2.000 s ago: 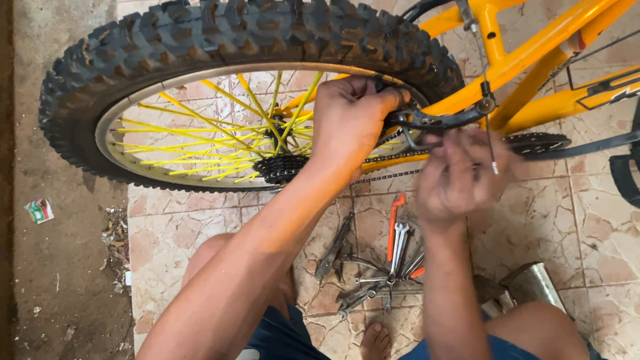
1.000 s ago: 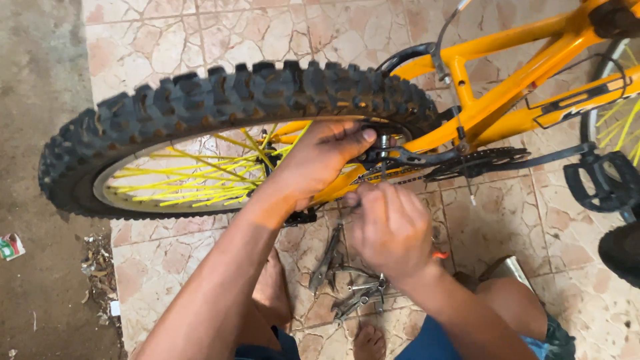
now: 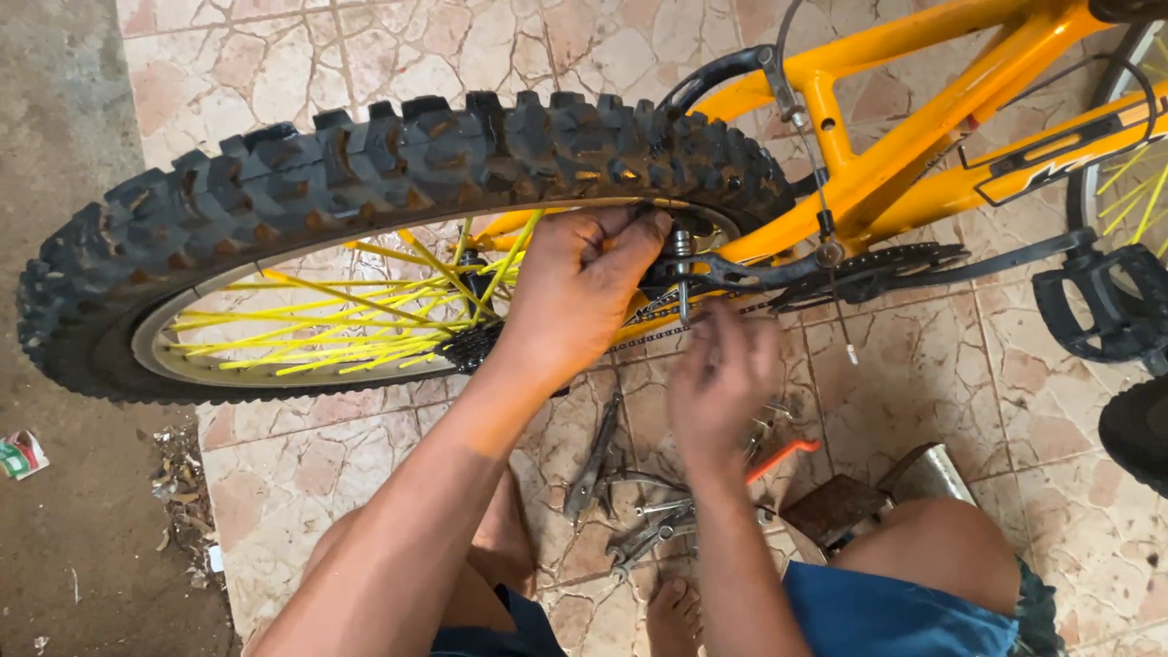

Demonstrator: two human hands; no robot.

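The rear wheel of a yellow bicycle, with a knobby tire (image 3: 438, 164) and yellow spokes (image 3: 310, 319), spans the view. Inside the rim, near the frame, my left hand (image 3: 584, 274) pinches a dark part, probably a brake pad, against the rim. Just right of those fingers is the black rim brake arm (image 3: 757, 272). A hex key (image 3: 684, 297) sits upright in the view at the brake bolt, its bent end towards me. My right hand (image 3: 725, 383) is blurred just below that key; whether it touches the key cannot be told. A brake cable (image 3: 844, 319) hangs past the arm.
On the tiled floor below the wheel lie pliers (image 3: 593, 461), several wrenches (image 3: 648, 538) and an orange-handled tool (image 3: 780, 459). A metal box (image 3: 839, 511) stands by my knee. The chain (image 3: 652, 339), crank and pedal (image 3: 1104, 297) are at the right. Litter lies at the left.
My right hand has moved from the brake arm's cable end, two seconds ago, to below the brake bolt. My left hand stays at the rim. The view has shifted and come closer.
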